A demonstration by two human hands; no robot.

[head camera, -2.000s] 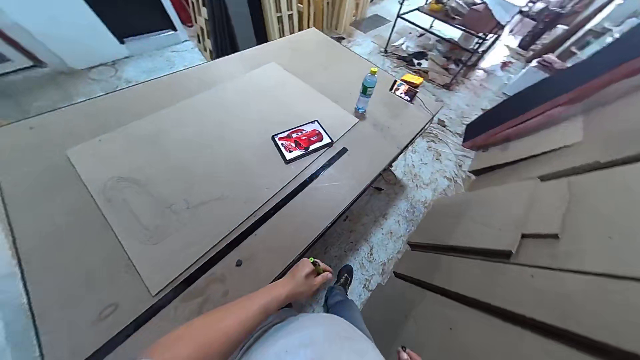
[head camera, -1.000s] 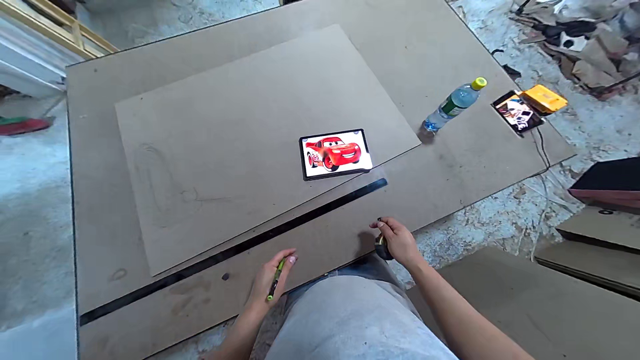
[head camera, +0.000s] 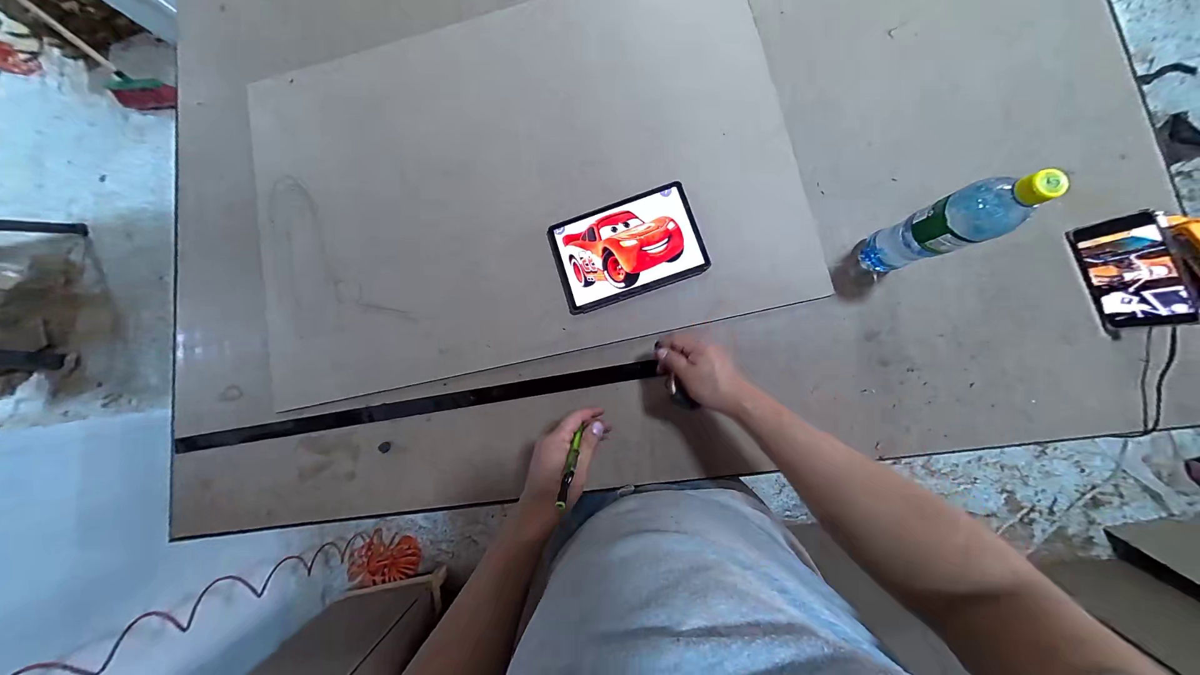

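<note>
My left hand [head camera: 562,459] is closed on a green and black pen [head camera: 570,467] near the table's front edge. My right hand [head camera: 698,375] is at the right end of a long black strip [head camera: 422,403], its fingers around a small dark object [head camera: 682,394] that I cannot identify. A large sheet of board [head camera: 450,216] with faint pencil lines lies on the board-topped table [head camera: 937,375]. On the sheet rests a tablet [head camera: 630,247] showing a red cartoon car.
A water bottle with a yellow cap [head camera: 947,225] stands right of the sheet. Farther right lies a phone [head camera: 1134,270] with cables. An orange coiled hose [head camera: 384,558] is on the left, below the table's front edge. Brown panels [head camera: 1158,558] are at the lower right.
My right hand has moved onto the end of the black strip, from the table just beyond it. The pen is still in my left hand. The view has turned further down over the table.
</note>
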